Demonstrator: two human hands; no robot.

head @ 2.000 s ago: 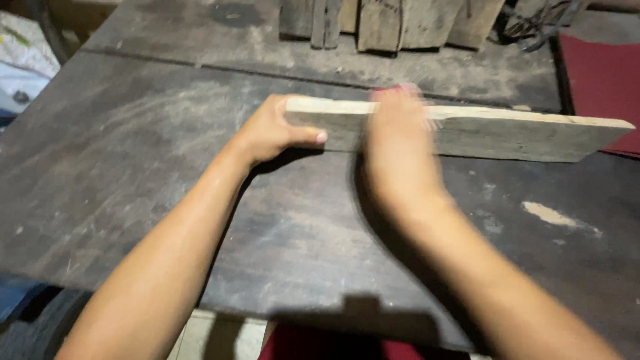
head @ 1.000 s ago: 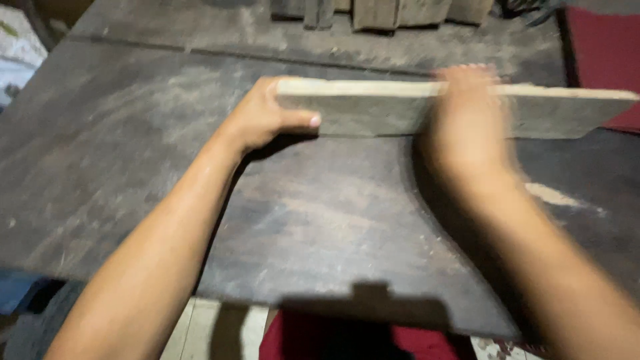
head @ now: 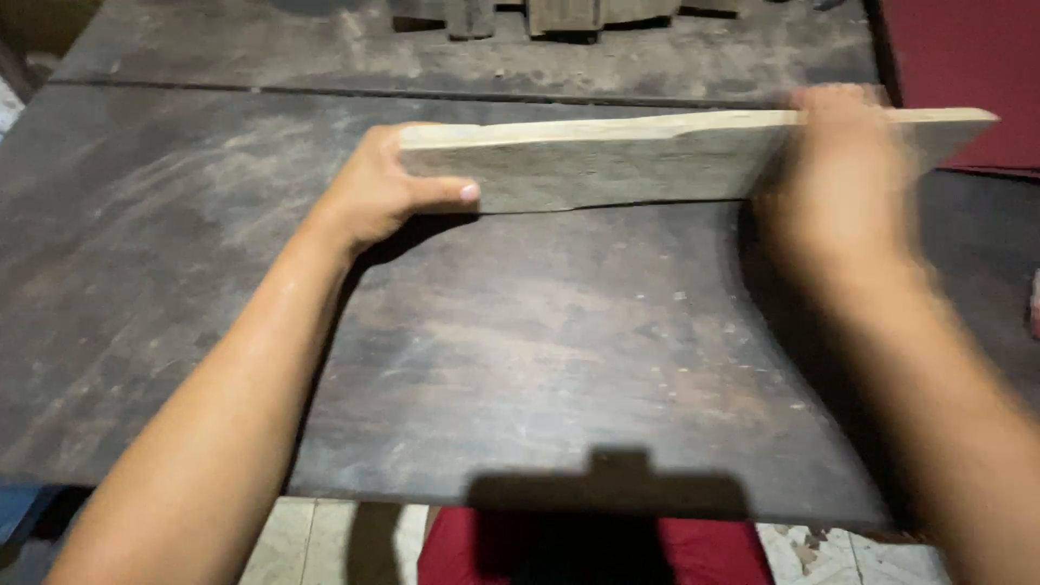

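A long wooden board (head: 601, 166) stands on its long edge on a dark wooden table (head: 504, 357), its pale, slightly wavy upper edge facing up. My left hand (head: 398, 183) grips the board's left end, thumb on the near face and the other fingers behind it. My right hand (head: 845, 179), blurred by motion, is at the upper edge near the right end. Its fingertips are over the far side, and whether it holds something there is hidden.
Several wood pieces (head: 565, 16) lie at the table's far side. A dark red sheet (head: 967, 73) covers the far right corner. A seam (head: 325, 91) crosses the table behind the board. Tiled floor (head: 325, 540) shows below the near edge.
My right hand has moved to the right along the board, from near its middle to near its right end. My left hand keeps its grip on the left end.
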